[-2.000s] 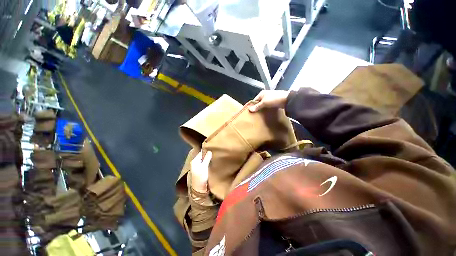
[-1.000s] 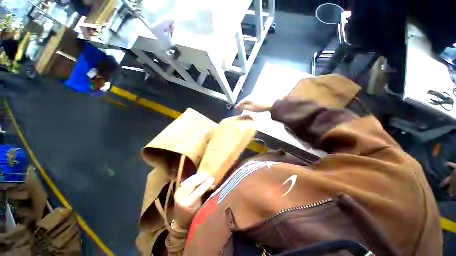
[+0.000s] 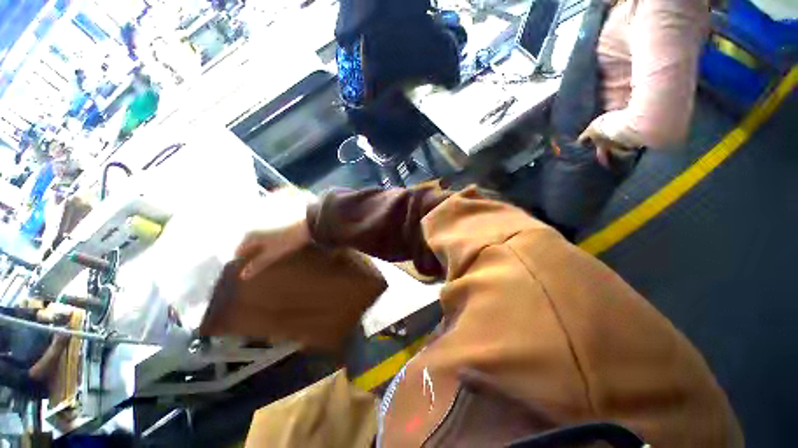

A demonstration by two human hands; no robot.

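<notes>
My right hand (image 3: 269,248) is stretched out ahead, left of the picture's centre, and grips the upper left corner of a brown tote bag (image 3: 293,302). The bag looks dark, flat and slightly blurred. Its lower edge hangs in front of a machine table. A second, lighter tan bag (image 3: 317,415) shows at the bottom edge, close to my jacket, cut off by the frame. My left hand is not in view.
A pale board (image 3: 402,299) shows below my forearm. White machine tables (image 3: 197,210) fill the left. A person in dark clothes (image 3: 394,70) is ahead. Another person's pink sleeve (image 3: 661,79) is upper right, beside a yellow floor line (image 3: 682,192).
The view has swung right. My right hand, empty one second ago and reaching towards the board, now holds a brown bag. My left hand has left the picture.
</notes>
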